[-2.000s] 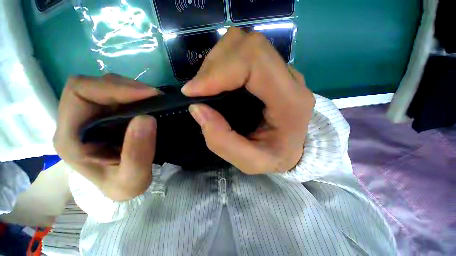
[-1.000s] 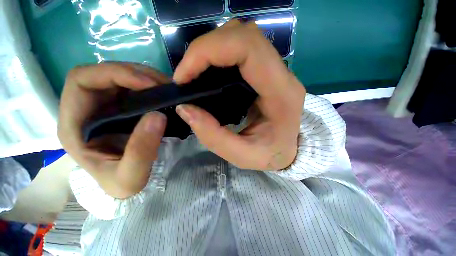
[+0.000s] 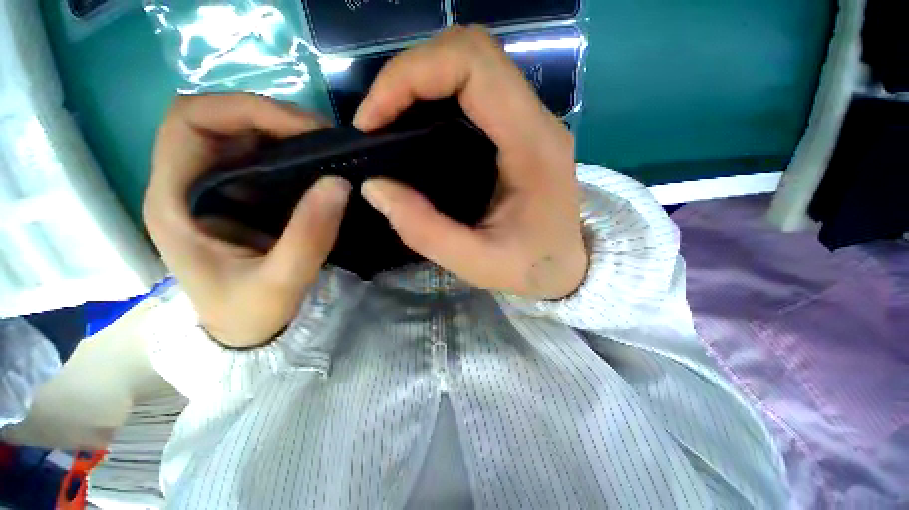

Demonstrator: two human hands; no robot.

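Note:
A matte black housing (image 3: 399,164) is held up in both hands in front of my smock, seen along its edge, with a short row of small dots near the middle. My left hand (image 3: 239,214) grips its left end, thumb below and fingers above. My right hand (image 3: 488,169) grips its right part, with thumb and forefinger tips near the middle. The housing's broad faces are dark and partly hidden by the fingers. Behind my hands, black panels (image 3: 518,10) with pale outlines and wave symbols lie in a shiny clear sheet.
A green mat (image 3: 688,90) with a white edge lies behind the hands. Glaring clear plastic (image 3: 234,50) is at upper left, and a white foam tray (image 3: 50,189) at far left. Pink striped cloth (image 3: 797,319) is at right. A bare forearm (image 3: 90,388) and an orange item (image 3: 78,480) are at lower left.
Both hands have moved up with the housing, the left one also to the right and the right one slightly to the left. The housing has tilted, and its row of dots shows again.

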